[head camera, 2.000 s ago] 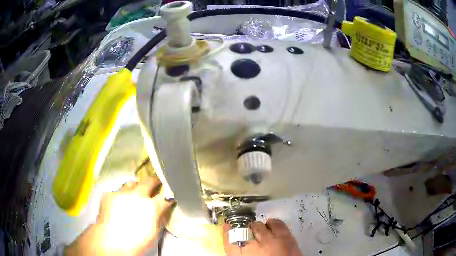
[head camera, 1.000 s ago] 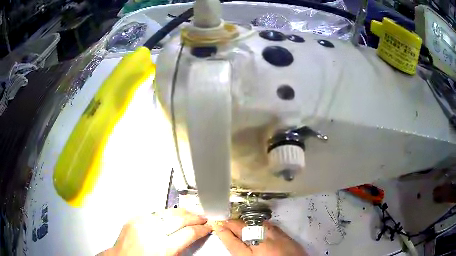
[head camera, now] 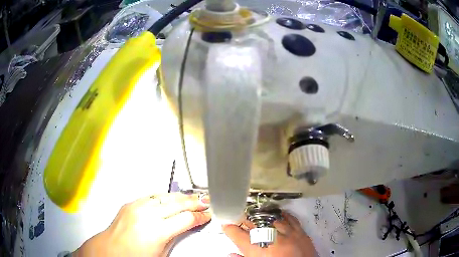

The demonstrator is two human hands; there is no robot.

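Observation:
A pale fabric piece [head camera: 205, 243], washed out by lamp glare, lies between my hands under the head of the white sewing machine [head camera: 372, 105]. My left hand [head camera: 146, 223] is left of the machine's long white front cover, its fingers together and fingertips on the pale piece. My right hand [head camera: 289, 241] is right of the cover, its thumb side against the piece; the lower tension dial [head camera: 263, 235] hides part of it. The needle and presser foot are hidden behind the cover. Both hands are cut off by the bottom edge.
The yellow lamp [head camera: 98, 125] hangs at the left on a black flexible neck. An upper tension dial [head camera: 309, 159] sticks out of the machine. Orange-handled snips [head camera: 377, 193] and a dark tangled cord [head camera: 395, 223] lie at the right. A yellow tagged item [head camera: 416, 44] is on the machine top.
The view has shifted, so the machine appears further right. My left hand has moved from left of the needle area to close beside my right hand. My right hand remains behind the lower dial.

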